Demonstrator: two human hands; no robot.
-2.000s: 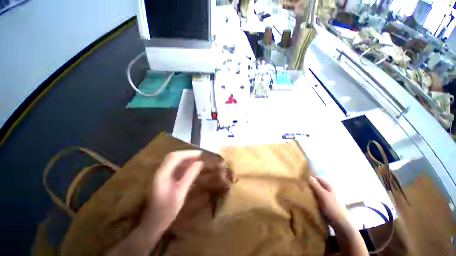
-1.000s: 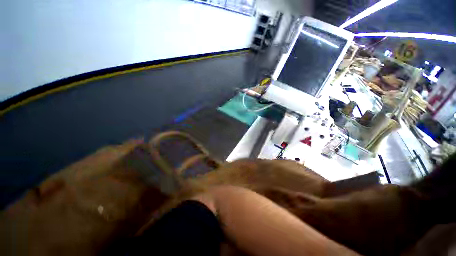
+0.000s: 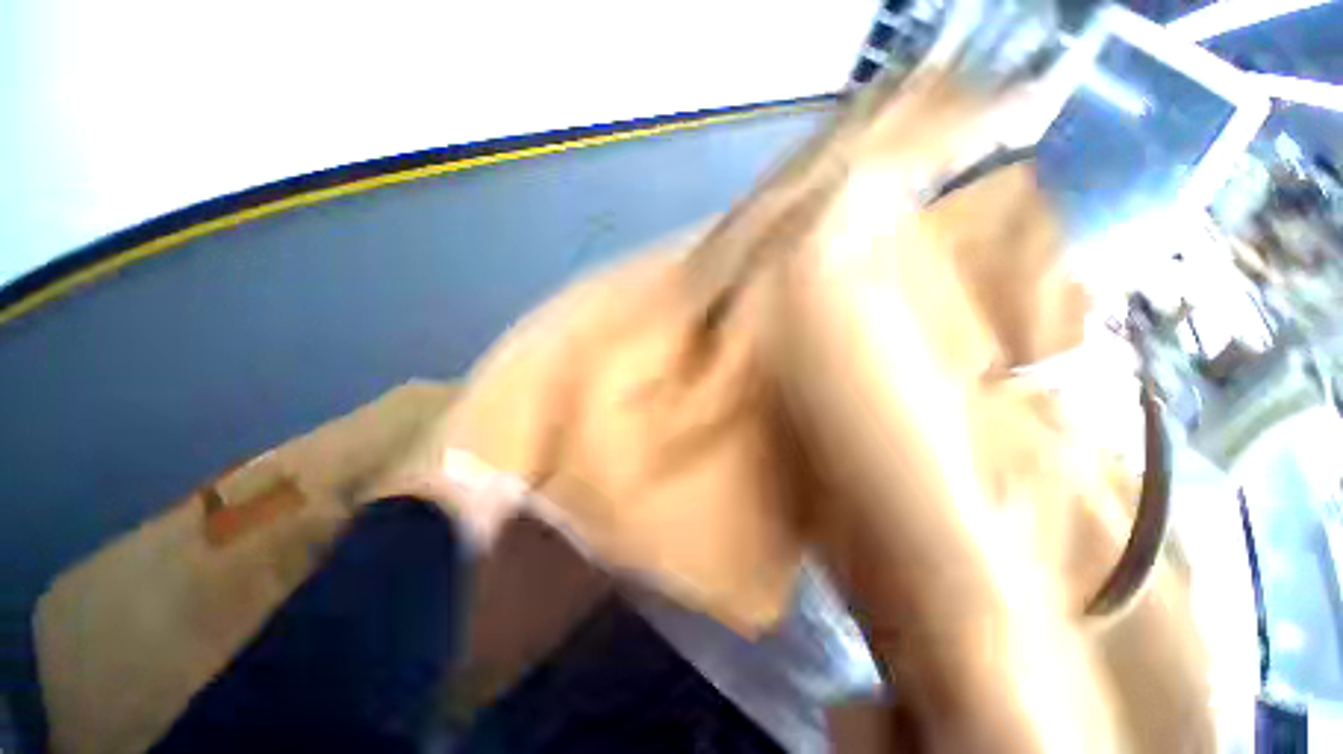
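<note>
A large tan-brown bag (image 3: 648, 442) is raised and tilted across the middle, blurred by motion. A dark brown strap (image 3: 1156, 501) curves at its right. My right forearm crosses in front of the bag, and my right hand (image 3: 935, 125) is high at its upper edge, blurred but seemingly closed on the fabric. My left hand (image 3: 479, 494), below a dark sleeve, is at the bag's lower left edge; its fingers are hidden or blurred. Another tan bag (image 3: 133, 619) with a reddish-brown patch (image 3: 254, 505) lies behind the left sleeve.
The machine's control screen (image 3: 1134, 125) is at the upper right, partly washed out by glare. The white table (image 3: 1215, 486) and blurred machine parts are at the right. A grey wall with a yellow stripe (image 3: 442, 174) runs along the left.
The view has turned further left. The brown bag has come up from the bottom of the view, and my right arm now reaches up across it. The patched bag now shows at the left.
</note>
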